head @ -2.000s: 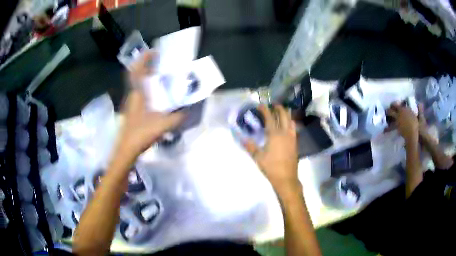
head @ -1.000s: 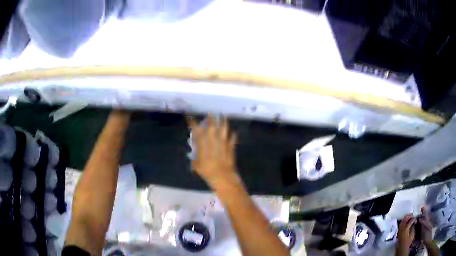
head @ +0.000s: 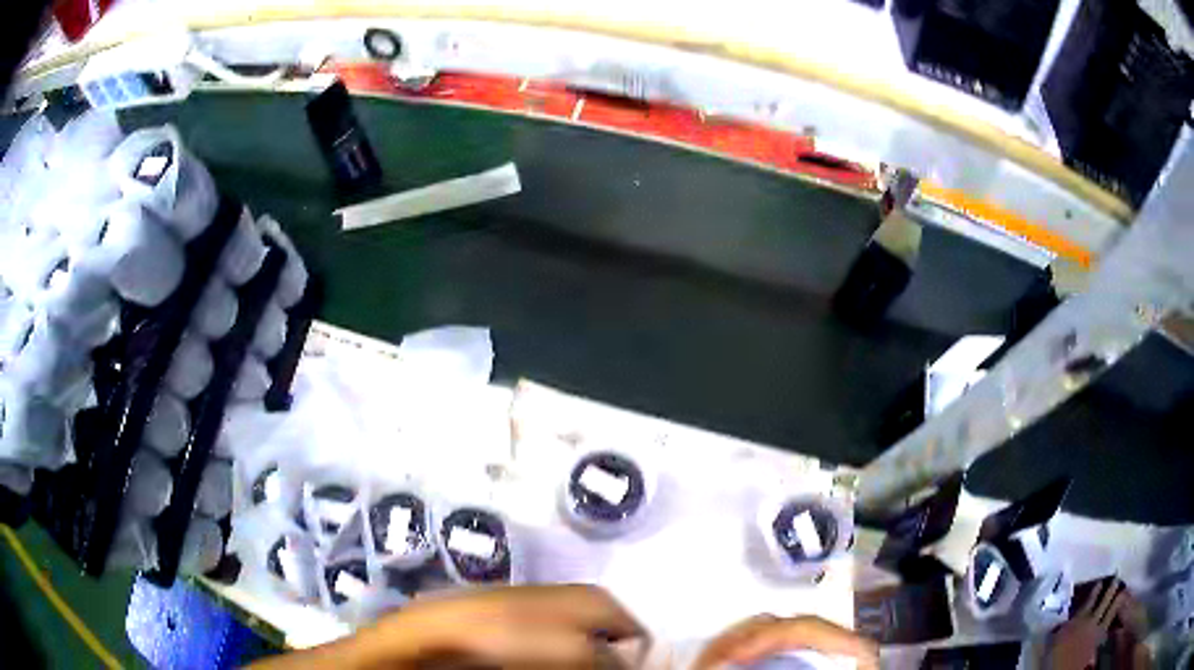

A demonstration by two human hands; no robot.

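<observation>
My left hand (head: 524,626) is low at the bottom edge, fingers pointing right, beside a small dark edge. My right hand (head: 792,639) is mostly cut off by the bottom edge, curved over something whitish. What either hand holds cannot be made out. A bagged round black unit (head: 606,487) with a white label lies on the white bench (head: 681,439) above my hands. Another bagged unit (head: 805,531) lies to its right. Several more bagged units (head: 474,542) stand close together at the left, beside whitish bags (head: 354,419).
Stacked black trays (head: 164,380) of whitish bagged units stand at the far left. The dark green conveyor belt (head: 629,282) carries a black box (head: 343,138), a pale flat strip (head: 430,196) and another dark box (head: 875,275). A pale post (head: 1048,360) slants at right. Another person's hand (head: 1100,626) is lower right.
The view has shifted. My hands were reaching over the belt under the shelf edge; now they are low at the bench's near side. The open white-flapped box near them earlier is no longer clearly seen.
</observation>
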